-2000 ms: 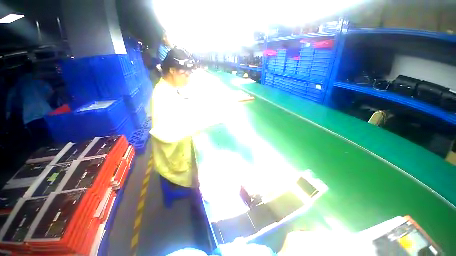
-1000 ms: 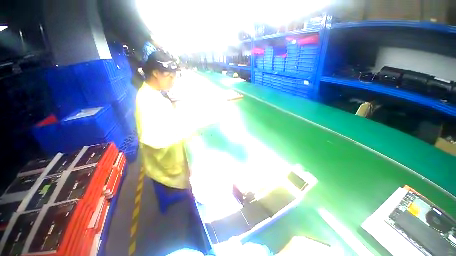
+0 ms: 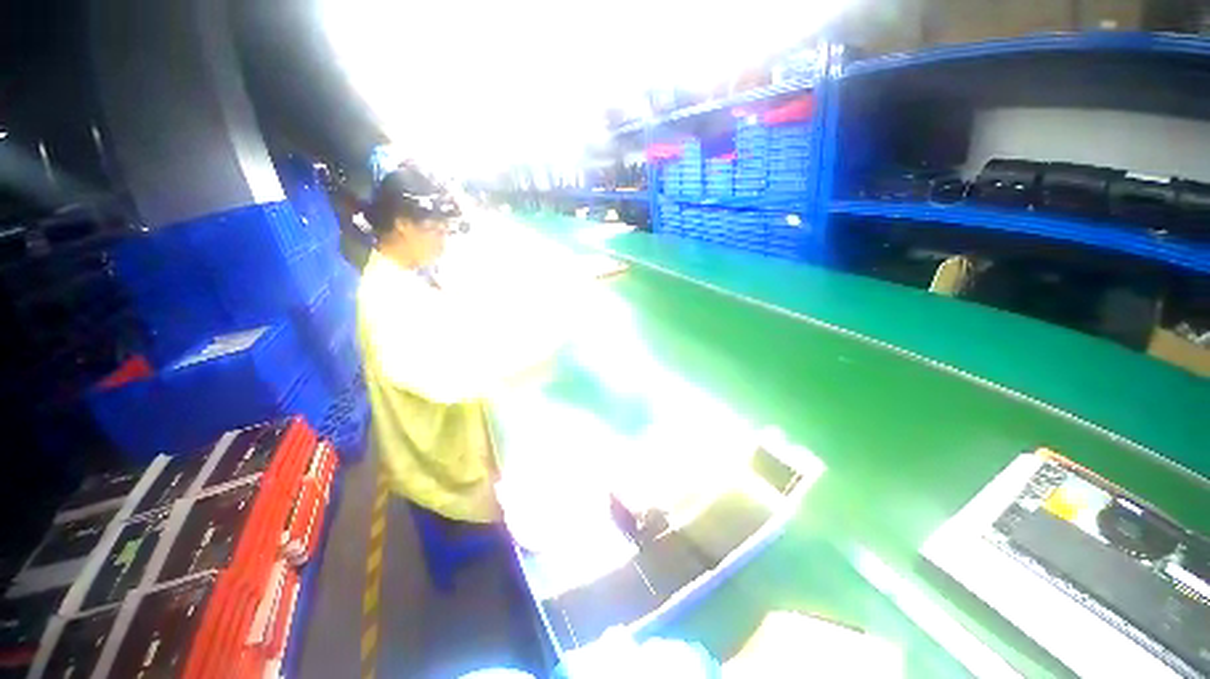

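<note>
An open laptop base [image 3: 1108, 584] lies on a white sheet [image 3: 989, 564] at the lower right, cut off by the picture's edge. Its round black fan, a small orange patch and a long black block show. A shallow tray [image 3: 783, 511] stands in front of me, holding black rectangles [image 3: 679, 560]; glare washes out its middle. A pale yellow sheet-like piece [image 3: 809, 650] shows at the bottom edge, overexposed. Pale blue blurred shapes beside it are too bright to identify. Neither my left hand nor my right hand can be made out.
A person in a yellow top [image 3: 431, 438] stands ahead, left of the long green bench [image 3: 849, 385]. Red-orange stacked trays with laptop parts [image 3: 246, 584] are at the lower left, blue bins [image 3: 219, 385] behind. Blue shelves [image 3: 828, 159] line the far right.
The view has turned right and the laptop base shows more fully at the lower right. The tray, person and stacks sit further left in the picture. No hand action is visible.
</note>
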